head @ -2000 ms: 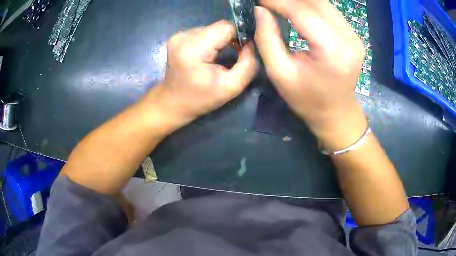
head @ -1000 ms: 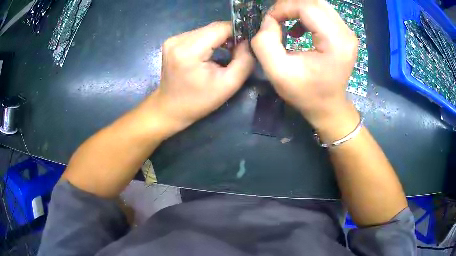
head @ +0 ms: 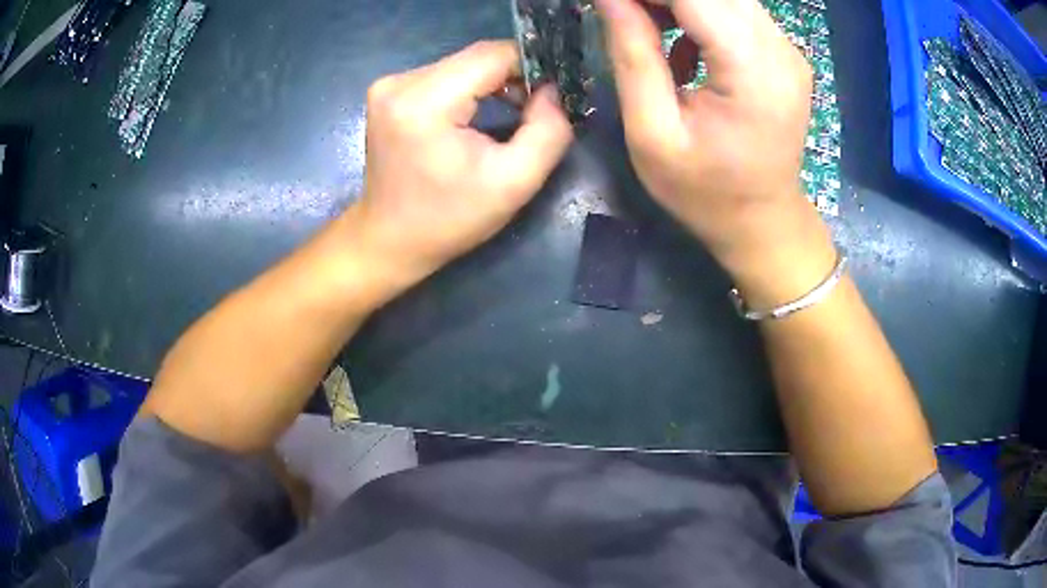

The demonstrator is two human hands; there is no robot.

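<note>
A circuit board strip (head: 558,52) is held upright at the top middle, its upper end cut off by the picture's edge. My left hand (head: 465,155) grips its lower left edge between thumb and fingers. My right hand (head: 723,126) is just right of the strip, thumb and fingertips near its upper part and partly cut off by the top edge. Whether the right fingers touch the strip or pinch something small cannot be told.
Laid-out PCB panels (head: 822,138) lie behind my right hand. A blue parts bin (head: 915,138) with green strips stands at right. A black pad (head: 607,262) lies front middle. Narrow board strips (head: 155,75) lie upper left, a solder spool (head: 23,273) at left, a tape scrap (head: 341,396) at the front edge.
My right hand's fingertips have moved up and slightly away from the strip. My left hand has shifted slightly left with the strip, and more of the strip's face and the black pad now shows.
</note>
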